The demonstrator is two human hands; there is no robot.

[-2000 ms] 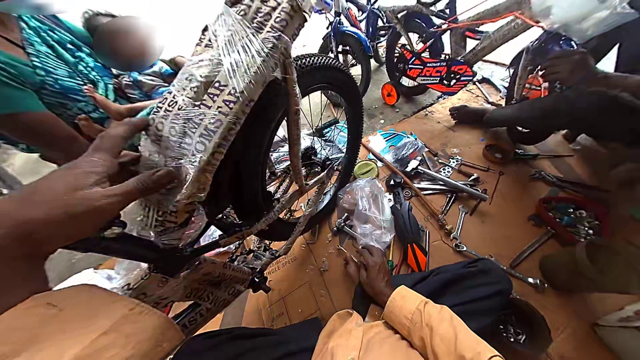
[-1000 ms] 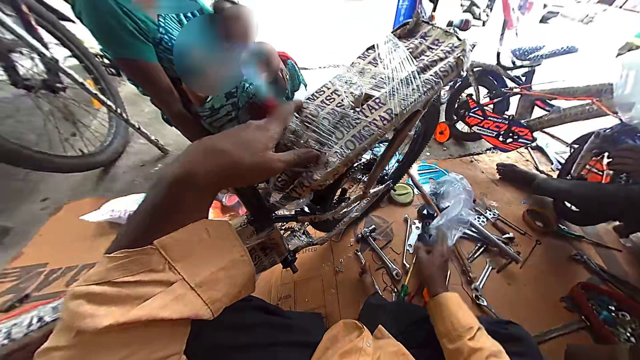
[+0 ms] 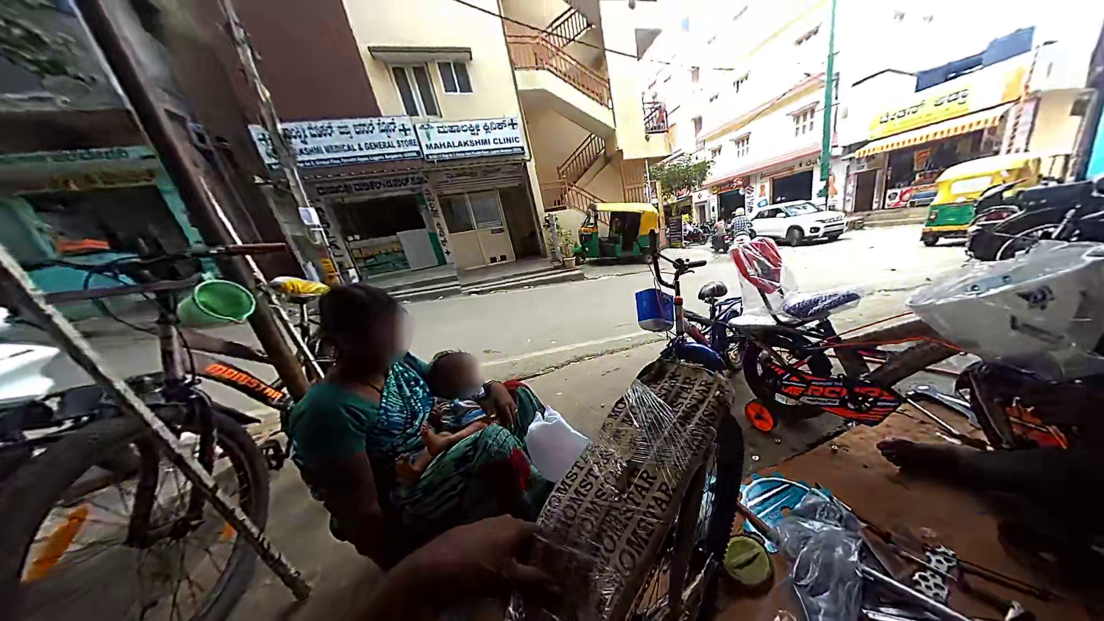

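Note:
My left hand [image 3: 483, 565] rests against the lower left side of a bicycle part [image 3: 642, 466] wrapped in printed paper and clear film; its fingertips are partly hidden at the wrap's edge, so its hold is unclear. Just right of the wrap stands a bicycle wheel [image 3: 729, 492] with a black tyre. A round olive-green lid or tub [image 3: 748, 561] lies beside the tyre, near a crumpled clear plastic bag [image 3: 819, 552] on brown cardboard. My right hand is out of the frame.
A person [image 3: 345, 431] sits with a child [image 3: 455, 379] at the left, by a parked bicycle [image 3: 172, 414]. A children's bicycle [image 3: 828, 388] stands at the right, near another person's foot [image 3: 914, 453]. Metal parts [image 3: 936, 573] lie on the cardboard. Beyond runs a street.
The view has swung up toward the street. My right hand, seen earlier among the tools and plastic, has left the frame. My left hand remains beside the wrapped part.

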